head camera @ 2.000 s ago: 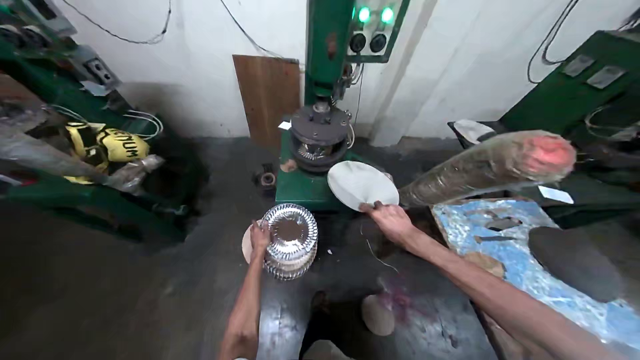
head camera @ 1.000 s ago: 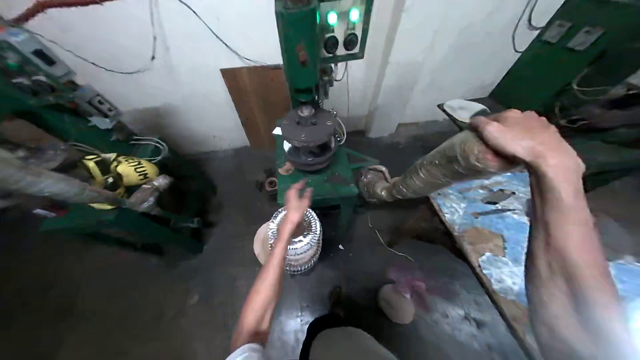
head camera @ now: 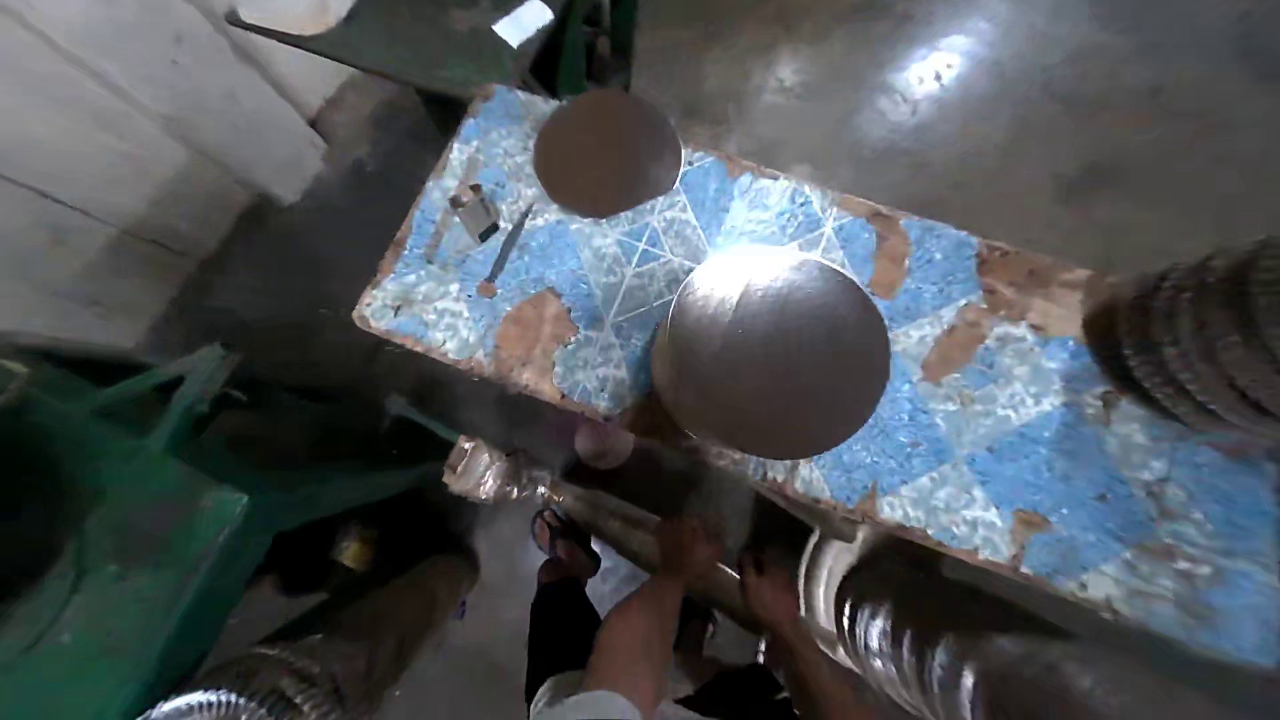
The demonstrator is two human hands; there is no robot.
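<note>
Low beside the near edge of the table, a long roll in clear wrapping lies slanting, its crumpled end at the left. My left hand is wrapped over the roll. Close to its right is my right hand, touching or just beside the roll; shadow and blur hide its fingers. A stack of shiny foil plates lies on its side to the right of my right hand. Above both hands, a large brown round disc, perhaps the top of a stack, rests on the blue patterned table.
Another brown round disc, a knife-like tool and a small box are on the table's far left part. Stacked ribbed plates stand at the right. Green machine parts and more foil plates fill the lower left.
The view has swung strongly toward the blue table. My right hand has come down from the raised roll top, and my left hand has left the press area. The roll now lies low.
</note>
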